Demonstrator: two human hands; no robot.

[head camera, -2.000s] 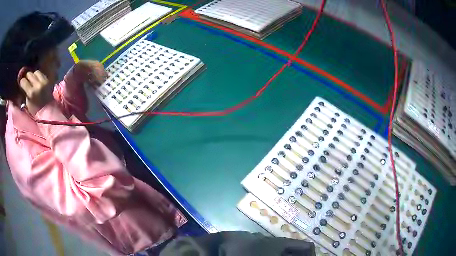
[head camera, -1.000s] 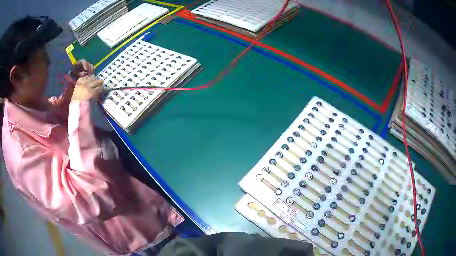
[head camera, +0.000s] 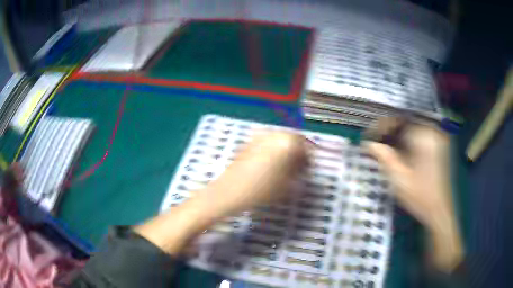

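The white foam parts tray (head camera: 194, 147) lies in front of me with rows of slots and small dark round-ended parts. My left hand (head camera: 273, 163) is over the middle of it, fingers curled, blurred. Whether it holds a part is not visible. My right hand (head camera: 422, 163) is at the tray's right side, near the front of the right stack. A dark blurred shape (head camera: 388, 128) shows at its fingers; I cannot tell whether it is a held tool. A second slotted strip (head camera: 368, 225) shows along the tray's right side.
A thick tray stack (head camera: 349, 107) stands at the right rear with loose dark parts on top. Another tray stack (head camera: 48, 152) is at left beside a pink sleeve (head camera: 22, 242). A thin red lead (head camera: 119, 124) hangs at left. More trays (head camera: 121, 50) lie at the rear left.
The view has swung right, so the tray is now central and the neighbour is mostly out of view. Both my hands have come into the picture.
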